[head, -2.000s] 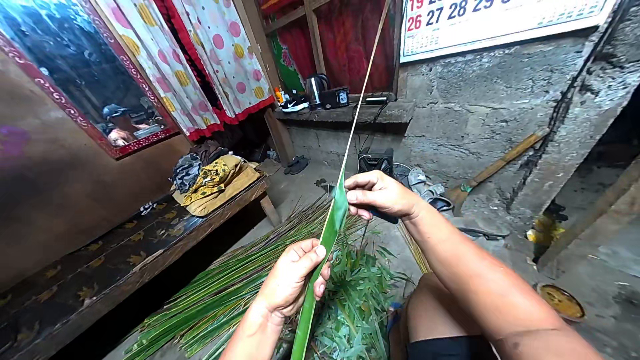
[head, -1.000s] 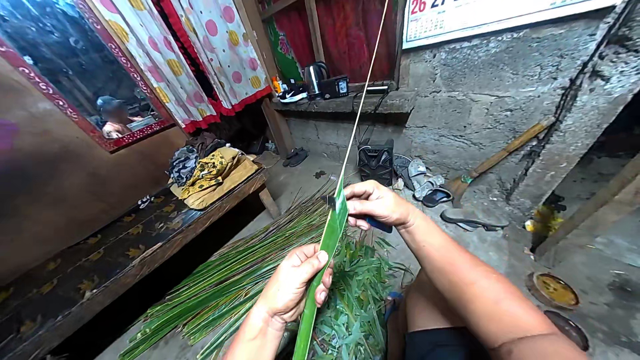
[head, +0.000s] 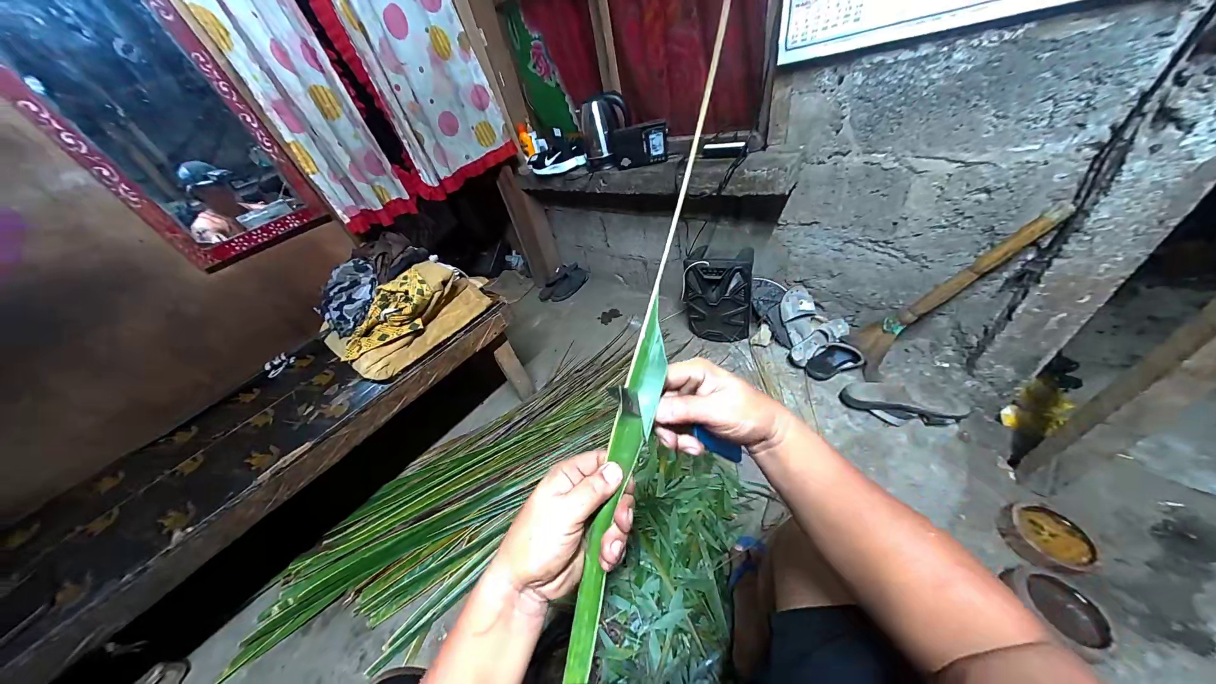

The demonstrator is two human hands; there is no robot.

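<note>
A long green palm leaflet (head: 597, 560) runs up the middle, its thin pale midrib (head: 691, 161) rising bare above. My left hand (head: 575, 518) grips the leaflet with the thumb on top. Just above it, my right hand (head: 712, 407) holds a blue-handled tool (head: 719, 444), probably a knife; a short dark blade tip (head: 622, 399) shows across the leaflet. A flap of leaf blade (head: 651, 366) stands off the midrib beside my right fingers. Below and to the left, a pile of long palm leaflets (head: 427, 503) lies on the floor. Green leaf scraps (head: 679, 570) lie heaped under my hands.
At left stands a low bench (head: 218, 494) with folded cloths (head: 408, 318). A black speaker (head: 719, 296), sandals (head: 807, 332) and a broom (head: 959, 280) are by the concrete wall. Two round dishes (head: 1048, 539) lie at right. A kettle (head: 600, 128) stands on the ledge.
Two seconds ago the dark blade tip did not show across the leaflet; it shows one second ago and now. My left hand keeps its grip on the leaflet.
</note>
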